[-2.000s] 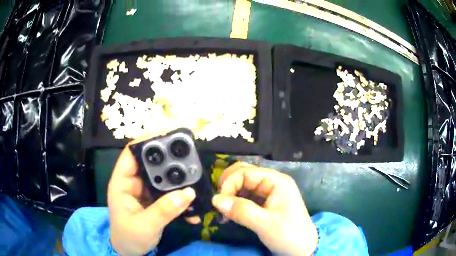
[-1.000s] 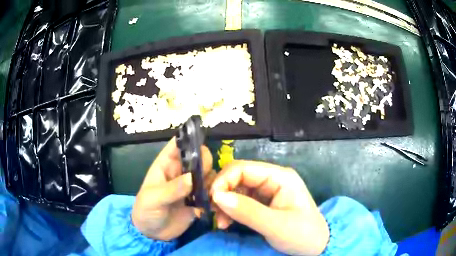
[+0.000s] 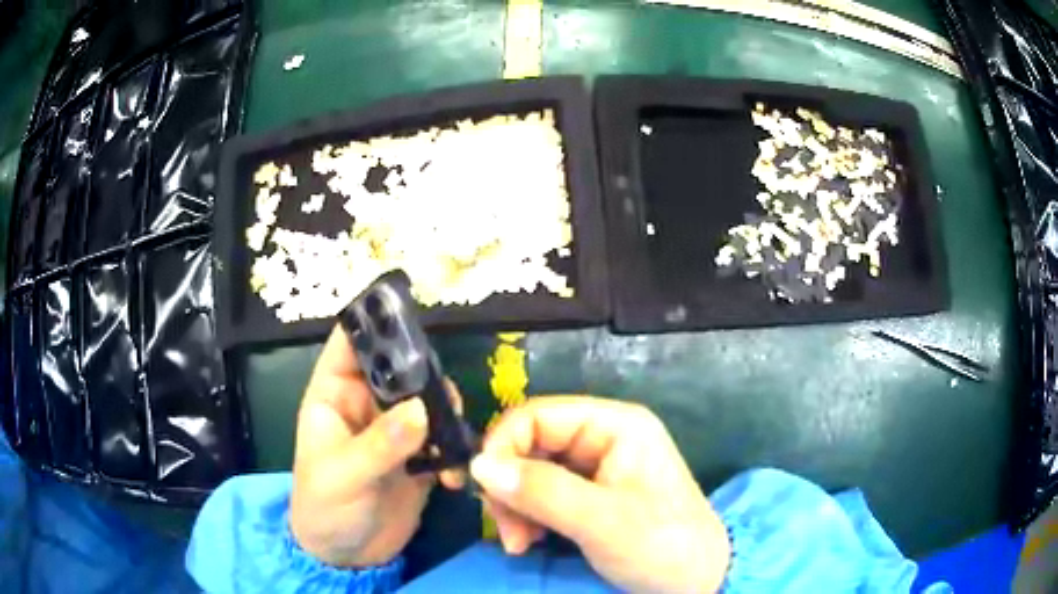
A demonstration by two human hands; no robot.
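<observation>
A dark phone unit [image 3: 400,348] with a raised camera block and round lenses is tilted in my left hand [image 3: 366,464], its camera end pointing up and left. My left thumb presses beside the camera block, with fingers behind. My right hand [image 3: 598,487] is at the unit's lower right edge, thumb and index finger pinched together there. Whether a small part is between them cannot be told. Beyond my hands, the left parts tray [image 3: 586,209] holds many cream-white pieces. The right parts tray [image 3: 621,232] holds a looser heap of mixed pieces.
Black compartment trays lie at the left [image 3: 110,290] and right [image 3: 1027,151]. Tweezers [image 3: 928,354] lie below the right parts tray. Yellow tape [image 3: 522,41] marks the green bench. Pale long strips [image 3: 835,35] run along the far side. Blue sleeves show at the bottom.
The phone unit was turned from its back showing to nearly edge-on, and is now tilted left with its lenses partly in view again. The right fingertips remain at its right edge.
</observation>
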